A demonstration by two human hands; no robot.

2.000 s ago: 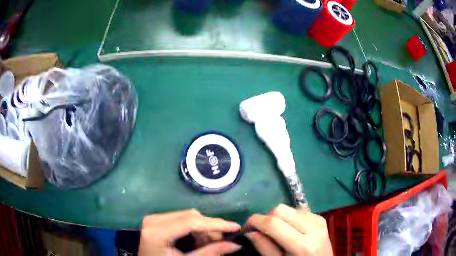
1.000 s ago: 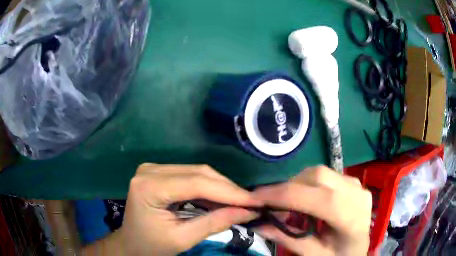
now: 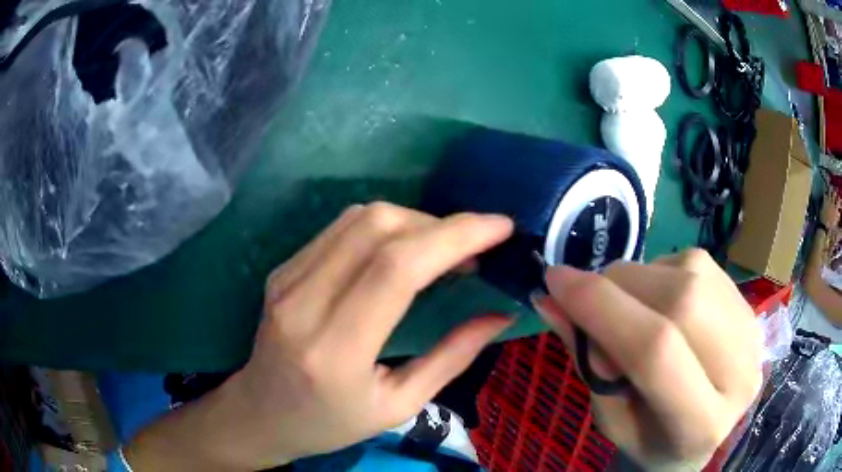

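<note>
A dark blue speaker body [image 3: 517, 180] stands on the green bench, its end with a white ring and black logo disc facing up and towards the right. My left hand [image 3: 369, 323] is at the speaker's near left side, fingers apart, the index fingertip at its fabric; it holds nothing. My right hand [image 3: 660, 346] pinches a black strap [image 3: 594, 367] at the near edge of the speaker's end. The strap's loop hangs below the fingers. The strap's tip is partly hidden by the fingers.
A white padded mallet [image 3: 635, 129] lies behind the speaker to the right. Black rings [image 3: 703, 161] are piled beyond it, beside a brown cardboard box [image 3: 774, 198]. A large clear plastic bag [image 3: 138, 157] lies on the left. A red crate [image 3: 545, 406] is below the bench edge.
My hands have parted and moved up to the speaker. My left hand has let go of the black strap; my right hand keeps it. The view has come closer.
</note>
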